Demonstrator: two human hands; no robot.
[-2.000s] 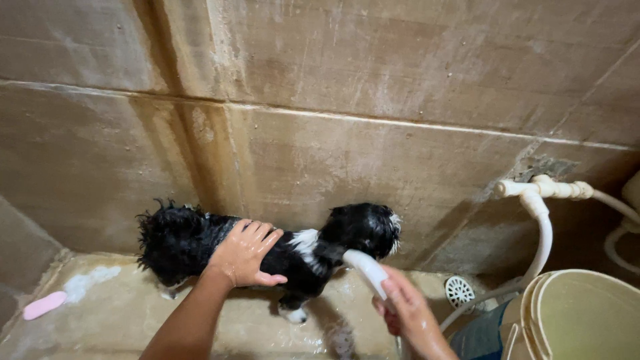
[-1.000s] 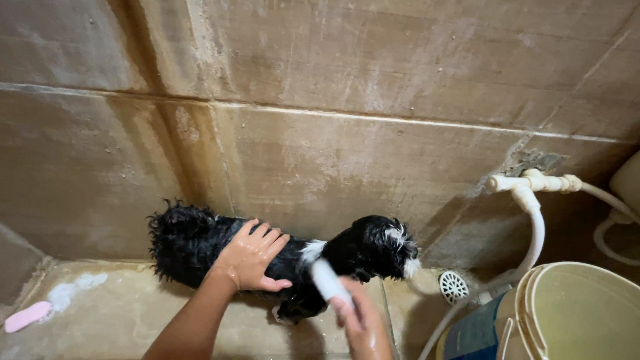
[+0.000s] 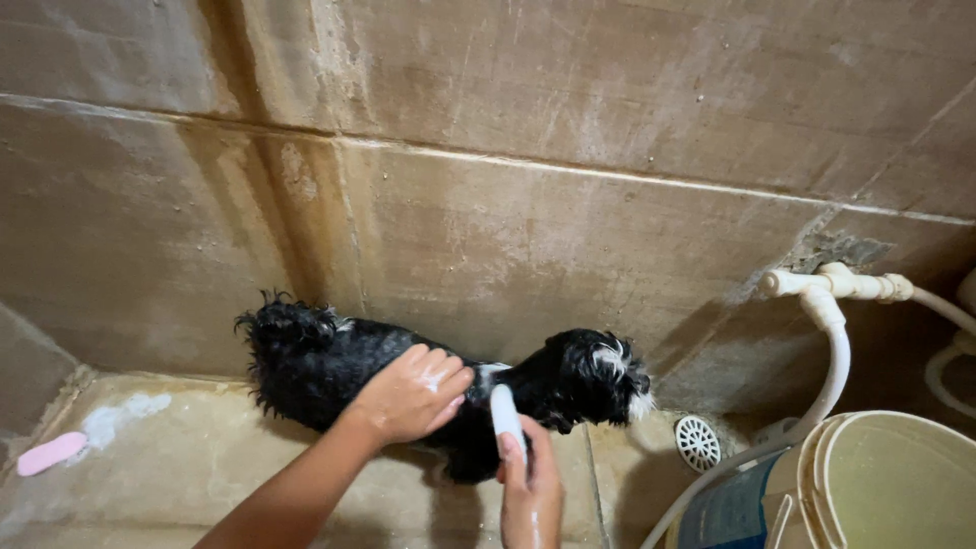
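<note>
A wet black and white dog stands side-on by the tiled wall, its head to the right and tilted down. My left hand lies on its back behind the shoulders, fingers slightly bent, with a little white lather or water on the skin. In my right hand is a white handheld shower head, held close against the dog's shoulder and neck, beside the white patch of fur. Whether water is flowing from it cannot be seen.
At the lower right stands a large plastic bucket, with a white hose running down behind it from a wall valve. A round floor drain lies near the dog's head. A pink oval object rests by white suds at left.
The dog's head was lower and turned away two seconds ago; its muzzle now shows at the right. My right hand has moved the shower head left along the neck to the shoulder. My left hand stays on the back.
</note>
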